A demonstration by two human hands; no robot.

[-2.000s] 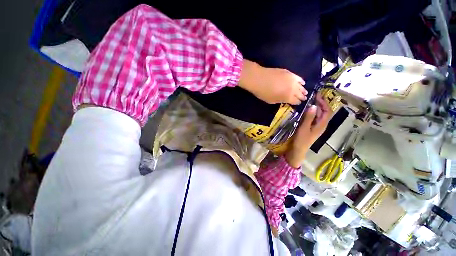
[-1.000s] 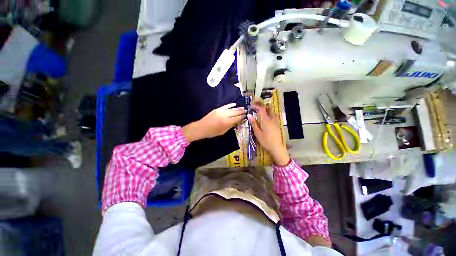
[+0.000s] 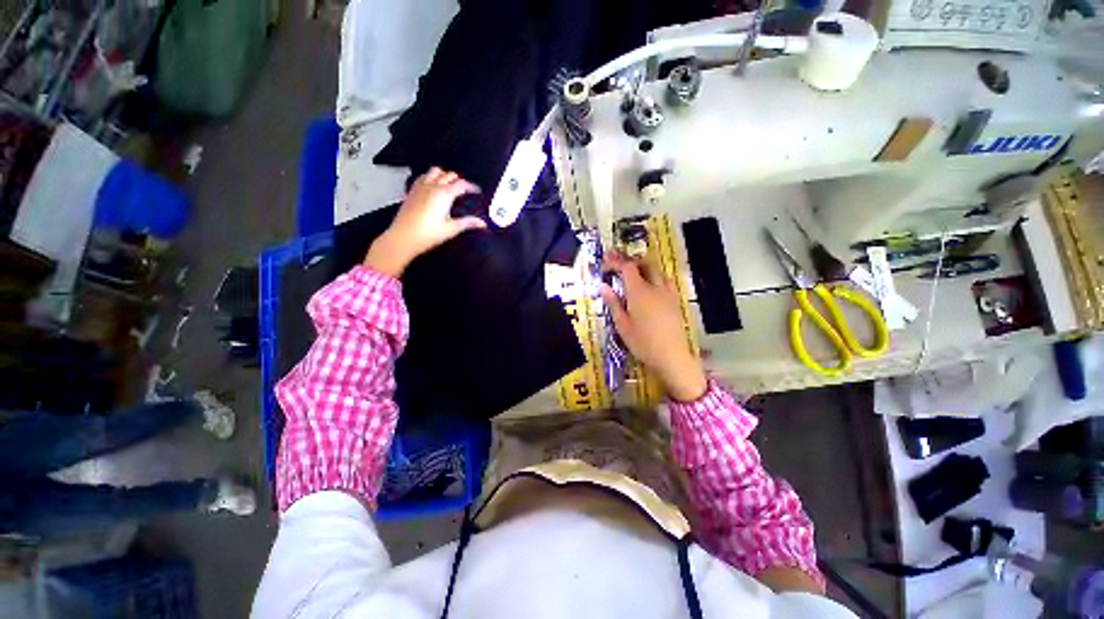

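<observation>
The large black garment panel (image 3: 484,320) lies left of the needle area. My left hand (image 3: 430,220) is at its upper part, with a dark fold of cloth pinched between thumb and fingers. My right hand (image 3: 651,317) is beside the presser foot, fingertips low on the shiny metal strip (image 3: 614,357); whether they hold anything is hidden. Yellow marked tape (image 3: 581,389) flanks the strip. A narrow black strip (image 3: 711,276) lies on the bed right of my right hand. The cream sewing machine head (image 3: 775,127) is above.
Yellow-handled scissors (image 3: 835,329) and slim dark tools (image 3: 938,264) lie on the bed at right. A white guard (image 3: 519,184) hangs left of the head. A blue crate (image 3: 272,327) is under the panel at left. A person's legs (image 3: 109,441) show at far left.
My left hand has moved up and left, away from the needle area. A white patch now shows at the panel's right edge. My right hand has stayed beside the needle.
</observation>
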